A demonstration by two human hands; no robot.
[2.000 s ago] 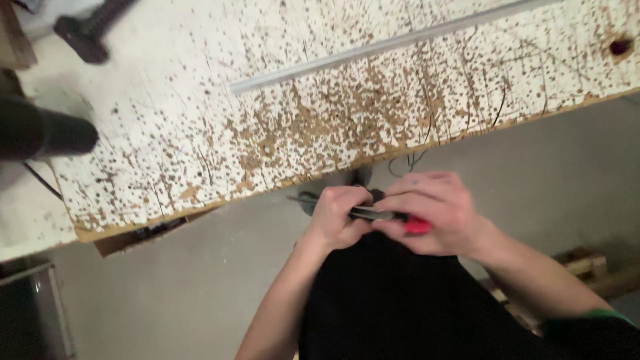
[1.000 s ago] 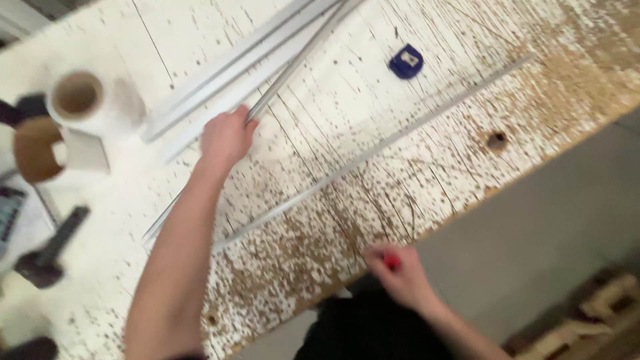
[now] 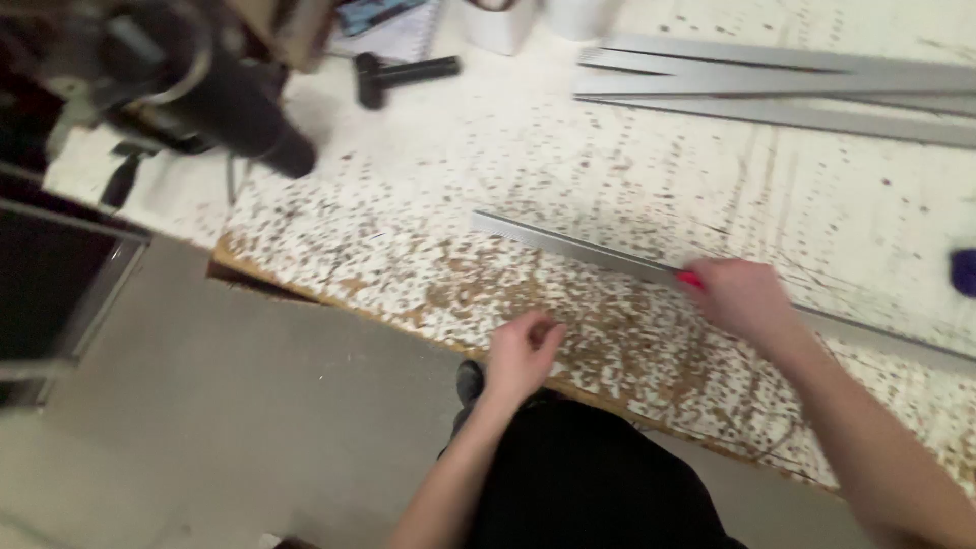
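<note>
My right hand (image 3: 736, 297) is closed around a tool with a red handle (image 3: 689, 278), whose type is hard to tell. It lies over a long grey metal strip (image 3: 579, 248) on the worn white workbench (image 3: 427, 183); whether the fingers also touch the strip is unclear. Over the bench's front edge is my left hand (image 3: 528, 343), fingers curled with thumb and forefinger close together. Whether something small sits between them cannot be seen.
More metal strips (image 3: 762, 84) lie at the back right. A black hammer-shaped tool (image 3: 412, 72) rests near a notepad (image 3: 419, 30). A dark machine (image 3: 252, 130) blocks the left end. A blue tape measure (image 3: 964, 272) is at the right edge.
My left hand has come off the strips at the back and is now near the front edge. My right hand, with the red-handled tool, has moved onto the long strip. The view has swung left.
</note>
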